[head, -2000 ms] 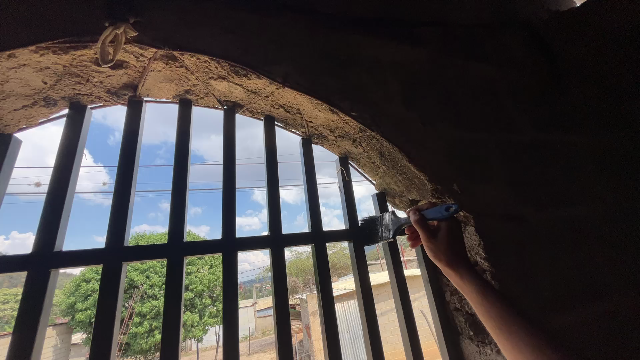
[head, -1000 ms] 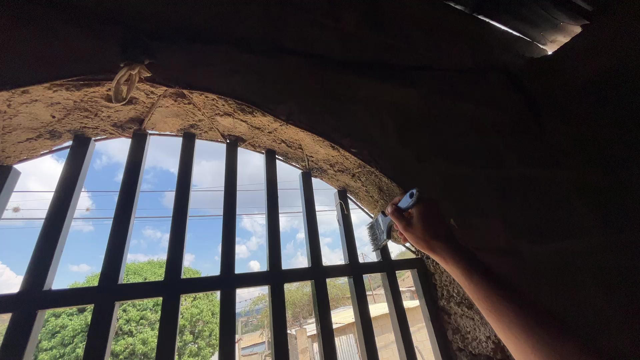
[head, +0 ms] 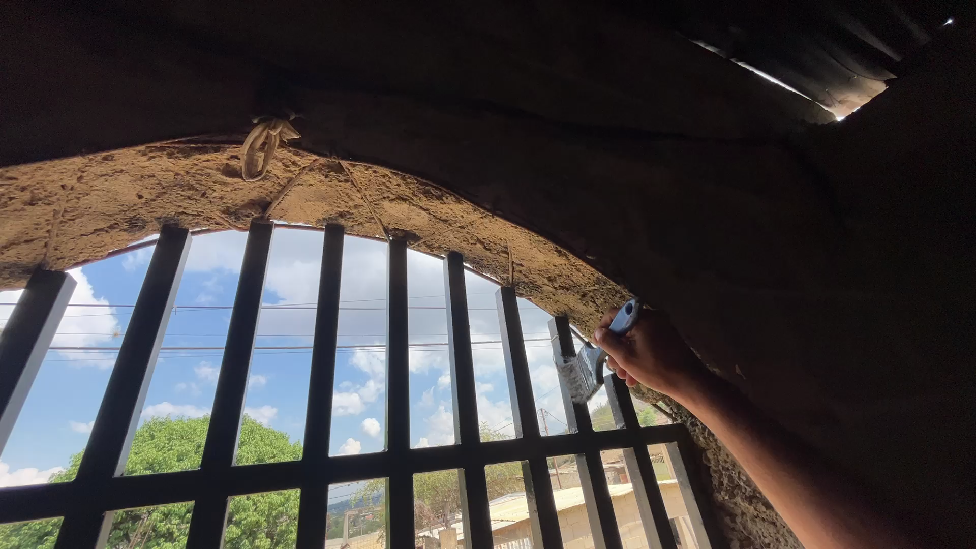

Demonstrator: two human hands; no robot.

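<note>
My right hand (head: 652, 354) grips the blue handle of a paintbrush (head: 583, 372), with its handle end up and its wide bristles down and to the left. The bristles are at a dark upright bar (head: 573, 412) near the right end of an arched metal window grille (head: 427, 459); whether they touch it is hard to tell. The wrist is close to the rough edge of the arch. My left hand is out of view.
A rough plastered arch (head: 435, 206) curves over the bar tops. A knotted strip of cord or cloth (head: 263, 149) hangs at its crown. Dark wall surrounds the arch, and corrugated roofing (head: 823, 61) shows at upper right. Trees, roofs and overhead wires are outside.
My right hand first rose with the brush from the crossbar to the upper bar ends near the arch. The brush now lies over a bar further left. The view has tilted upward.
</note>
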